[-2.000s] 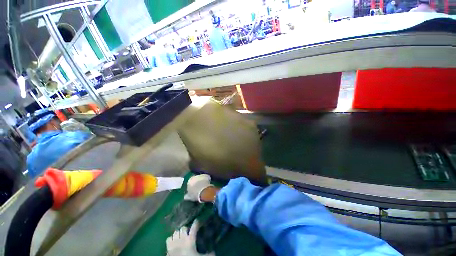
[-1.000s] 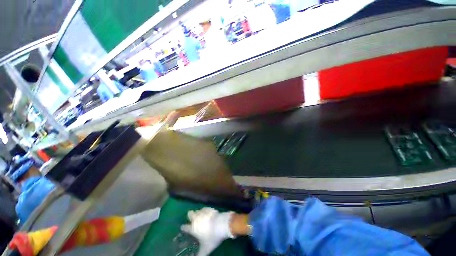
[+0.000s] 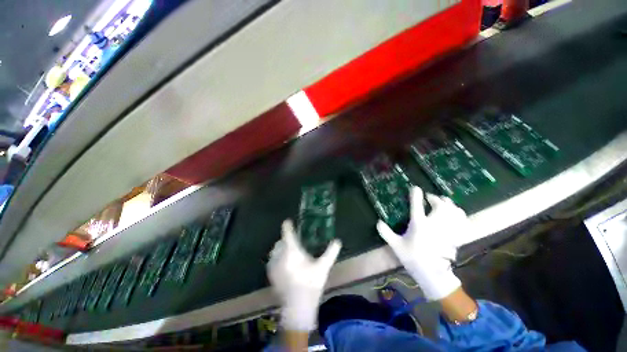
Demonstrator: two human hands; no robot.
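Note:
Two dark-green circuit boards lie on the belt in front of me. My left hand (image 3: 308,258), in a white glove, is at the lower end of the left board (image 3: 317,210). Its thumb and fingers are spread, with a small gap beside the board. My right hand (image 3: 405,223), also in a white glove, is at the lower end of the right board (image 3: 386,184). Its thumb and a finger lie at the two sides of that board; whether they grip it is not clear.
The dark conveyor belt (image 3: 268,234) runs from lower left to upper right with a pale metal rail (image 3: 512,216). Two more boards (image 3: 450,165) lie to the right, and a row of several boards (image 3: 182,254) to the left. A red panel (image 3: 392,65) stands behind the belt.
The view has swung right, from the green mat and taped nozzle to the conveyor. Both hands are now over the belt; the boards on the mat have left the view.

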